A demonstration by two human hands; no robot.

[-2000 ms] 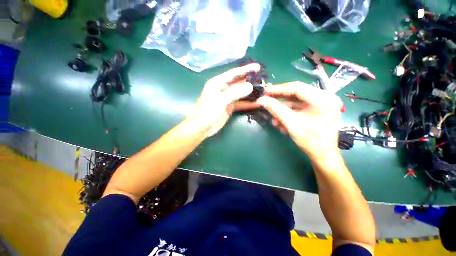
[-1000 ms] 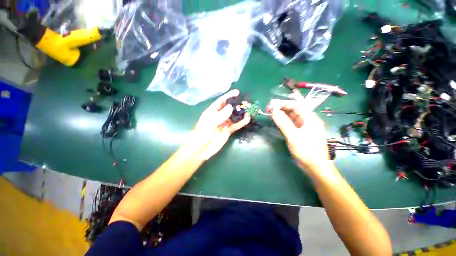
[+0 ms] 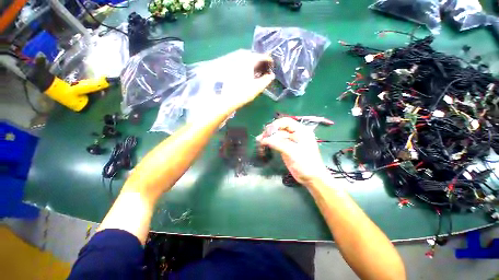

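My left hand [image 3: 249,76] is stretched out over the clear plastic bags, beside the bag of black parts [image 3: 290,57]. Its fingers are curled and blurred around a dark patch; I cannot tell if it holds something. My right hand [image 3: 290,143] is over the middle of the bench, its fingertips drawn together. A dark blurred item [image 3: 265,154] shows just below them; whether it is gripped is unclear. Small dark parts [image 3: 235,145] lie left of it. The red-handled pliers [image 3: 320,120] lie just behind my right hand, partly hidden.
A large tangled heap of black wire harnesses [image 3: 427,126] covers the right of the green bench [image 3: 208,216]. Coiled cable [image 3: 120,157] and black units [image 3: 109,131] lie at left, near a yellow-bodied tool [image 3: 71,93]. More bags [image 3: 410,11] and pale green parts [image 3: 175,6] lie at the far side.
My left hand has left the black housing and green board and reached forward over the bags. My right hand has shifted slightly left and down. The view has moved to show more of the far bench.
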